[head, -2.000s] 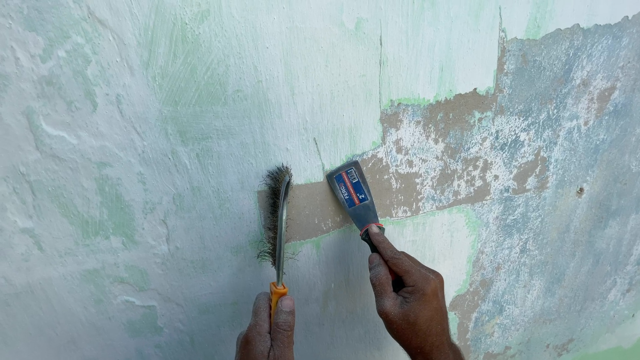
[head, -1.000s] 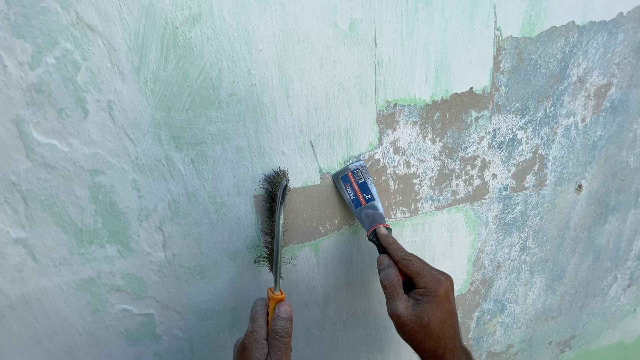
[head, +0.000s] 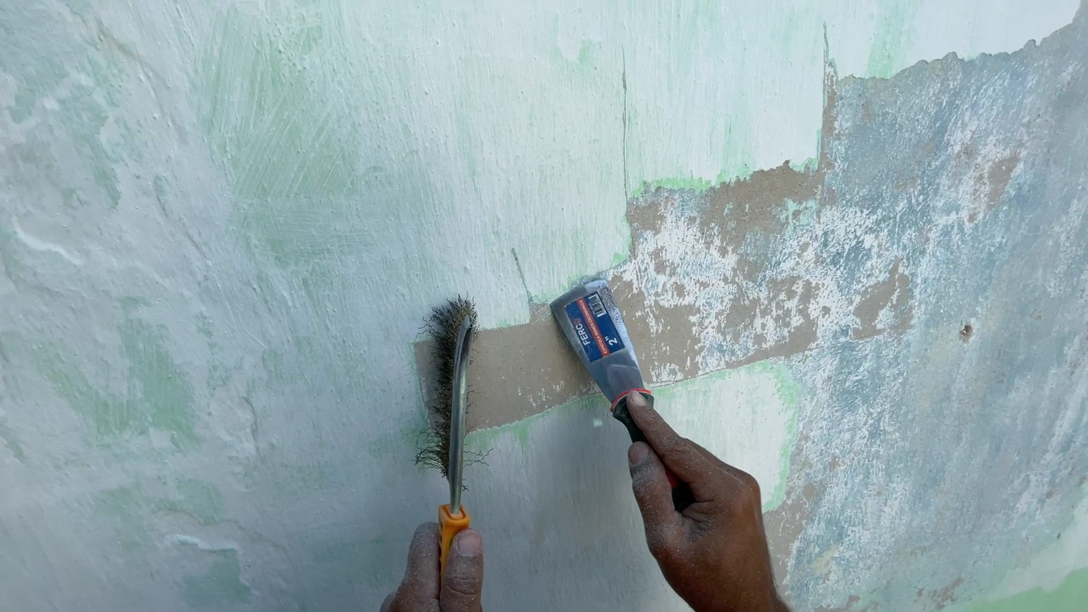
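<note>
My left hand (head: 442, 568), at the bottom centre, is closed on the orange handle of a wire brush (head: 457, 408). The brush stands upright, its splayed, bent bristles facing left, over the left end of a bare brown strip (head: 518, 365) in the wall. In my right hand (head: 710, 510) is a putty knife (head: 599, 336) with a dark handle, its index finger laid along the neck. The knife leans up and to the left, and its blade edge lies at the upper border of the bare strip. White dust coats the blade's corner and my fingers.
Pale green and white paint (head: 382, 170) covers the wall at the left and above, with rough, uneven patches. At the right, a large stripped area (head: 935, 255) shows blue-grey and brown layers. A small hole (head: 966, 331) lies in it. Thin cracks run down the paint above the strip.
Over the two seconds the putty knife has tilted, its blade now catching more light. The left hand and wire brush have hardly moved against the wall.
</note>
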